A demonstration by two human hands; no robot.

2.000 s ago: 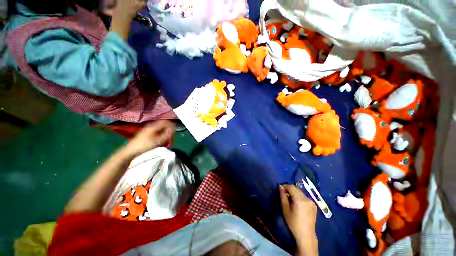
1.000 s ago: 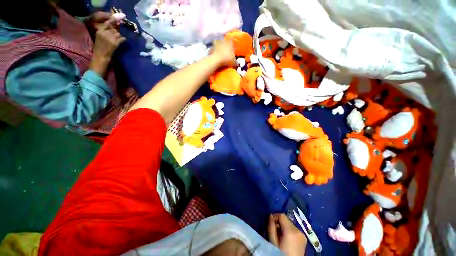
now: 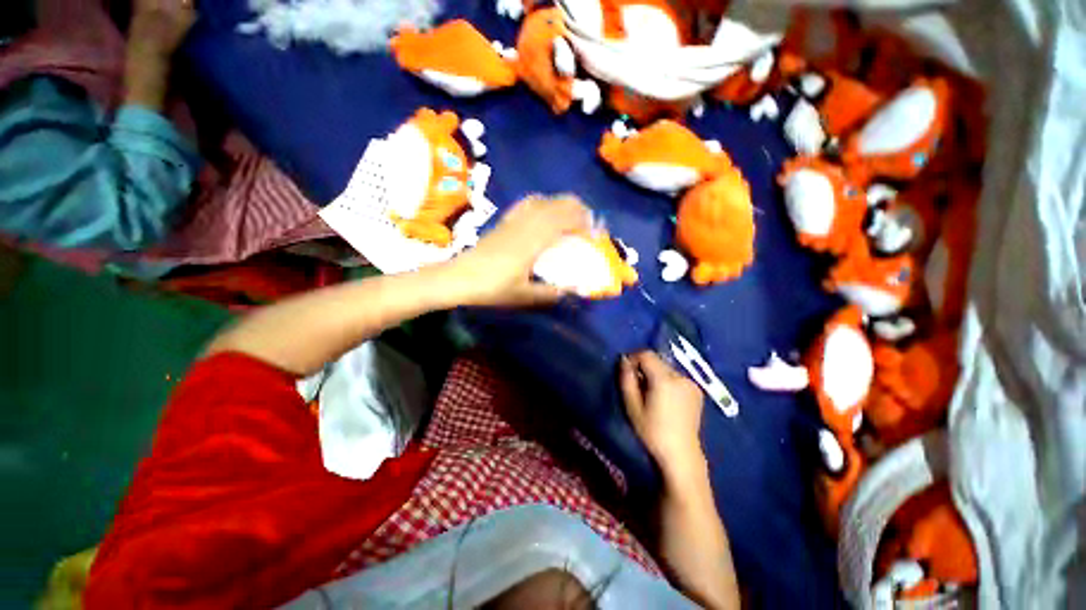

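My left hand (image 3: 530, 253) holds an orange plush crab (image 3: 584, 265), white belly up, above the blue cloth at the middle of the view. My right hand (image 3: 663, 403) rests low on the cloth, thumb and fingertips pinched together; any needle or thread in it is too thin to see. White thread snips (image 3: 704, 374) lie just right of my right hand, blades toward the far side. Two orange crabs (image 3: 716, 226) lie touching beyond the snips, with a small white claw (image 3: 673, 265) beside them. A pinkish-white piece (image 3: 778, 373) lies right of the snips.
A sample crab (image 3: 431, 179) lies on a printed sheet (image 3: 367, 215) at left. Many crabs (image 3: 848, 367) are heaped at right, by a large white sack (image 3: 1012, 346) and a pale round rim (image 3: 866, 506). White stuffing (image 3: 339, 24) lies at the far edge. Another person's blue sleeve (image 3: 89, 161) is at upper left.
My left hand has reached to the far crabs, taken hold of one and brought it back near my right hand. The camera view has shifted. My right hand still pinches beside the snips.
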